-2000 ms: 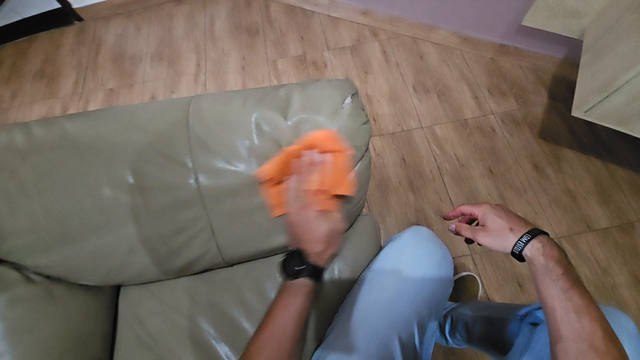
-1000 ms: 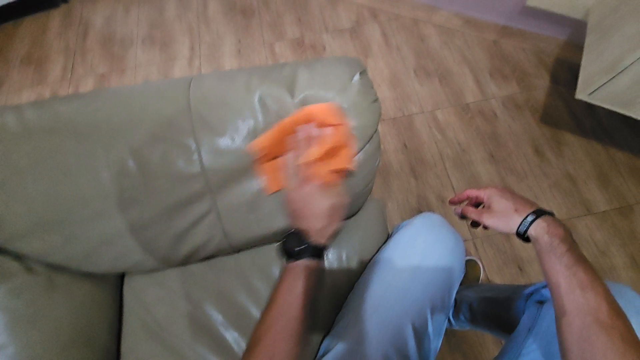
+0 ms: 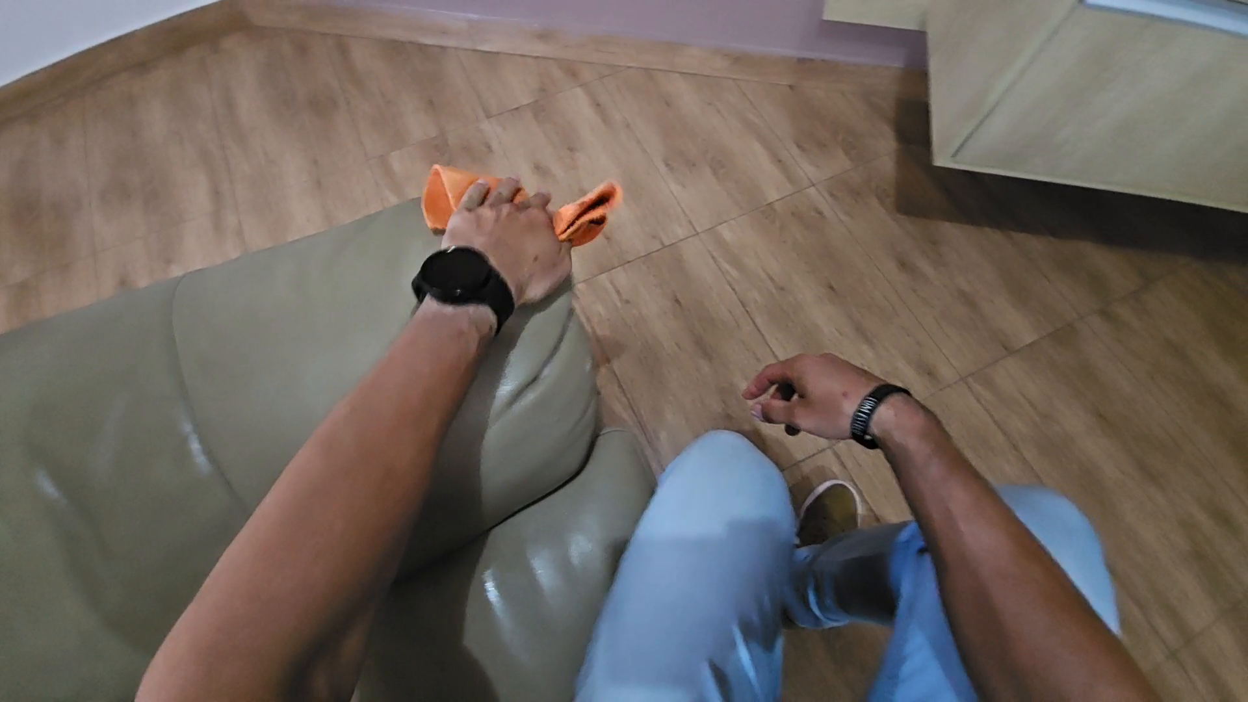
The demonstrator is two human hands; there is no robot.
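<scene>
An orange cloth (image 3: 588, 213) is bunched under my left hand (image 3: 512, 234), its ends sticking out on both sides of the fingers. That hand, with a black watch at the wrist, presses it on the far top corner of a grey-green leather sofa (image 3: 292, 322). My right hand (image 3: 814, 395) hangs in the air above my knee, wearing a dark wristband with writing; its fingers are curled. A small dark object (image 3: 788, 395) shows between its thumb and fingers, too small to name.
Wood-look floor tiles (image 3: 673, 195) surround the sofa. A pale cabinet (image 3: 1092, 107) juts out at the upper right, with a shadow beneath. My jeans-clad knee (image 3: 726, 478) is close beside the sofa seat (image 3: 546, 565).
My left hand has moved with the cloth from the sofa's broad upper surface to its far corner edge. The view has shifted. My right hand remains above the knee.
</scene>
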